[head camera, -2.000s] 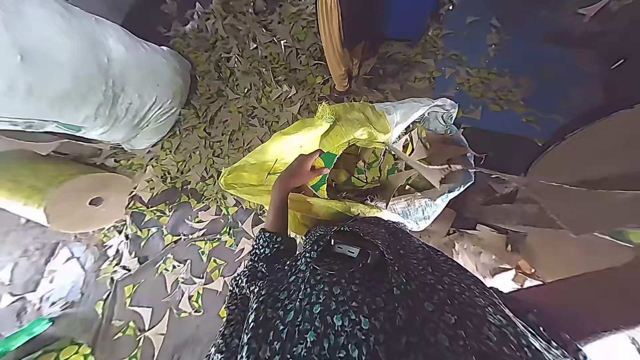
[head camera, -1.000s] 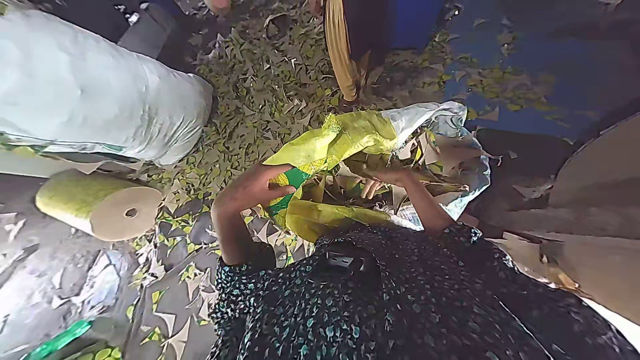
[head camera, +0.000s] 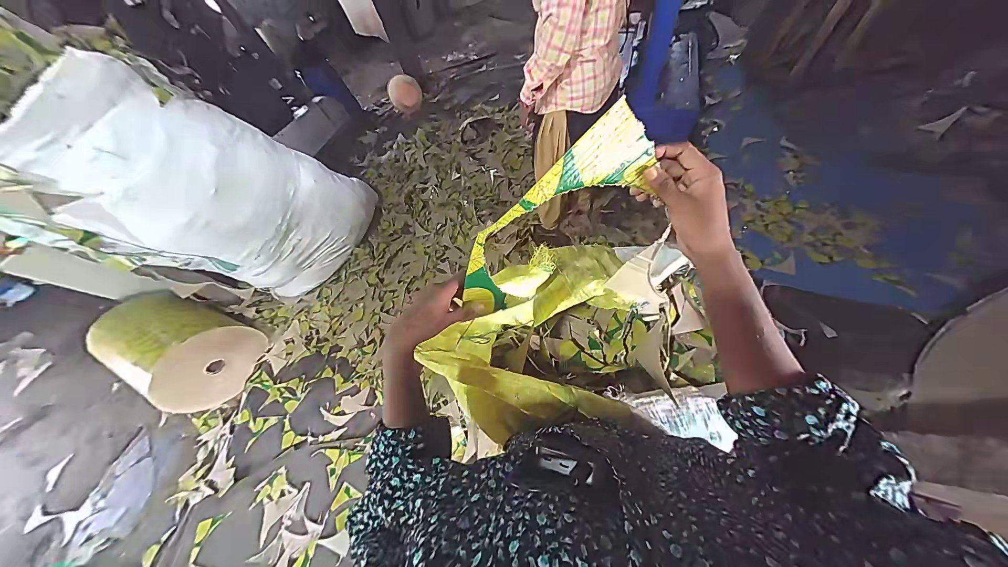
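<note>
A narrow yellow and green woven strip (head camera: 543,193) stretches between my hands, widening toward its upper right end. My right hand (head camera: 687,185) is raised and pinches that wide end. Down to the left, my left hand (head camera: 431,313) grips the lower green and yellow end, close to the sack's edge. Below them an open yellow and white woven sack (head camera: 524,386) lies against my front, its mouth showing pointed scraps (head camera: 602,339) of green, yellow and tan material.
At the left lie a large white stuffed sack (head camera: 213,181) and a yellow roll with a tan end (head camera: 206,368). Cut scraps (head camera: 425,189) cover much of the floor. A person in a checked shirt (head camera: 579,55) stands ahead beside a blue frame (head camera: 657,71). A large round edge (head camera: 965,370) is at the right.
My right hand has risen out of the sack's mouth, and the strip is now stretched between both hands. The view has tilted up, showing the person in the checked shirt.
</note>
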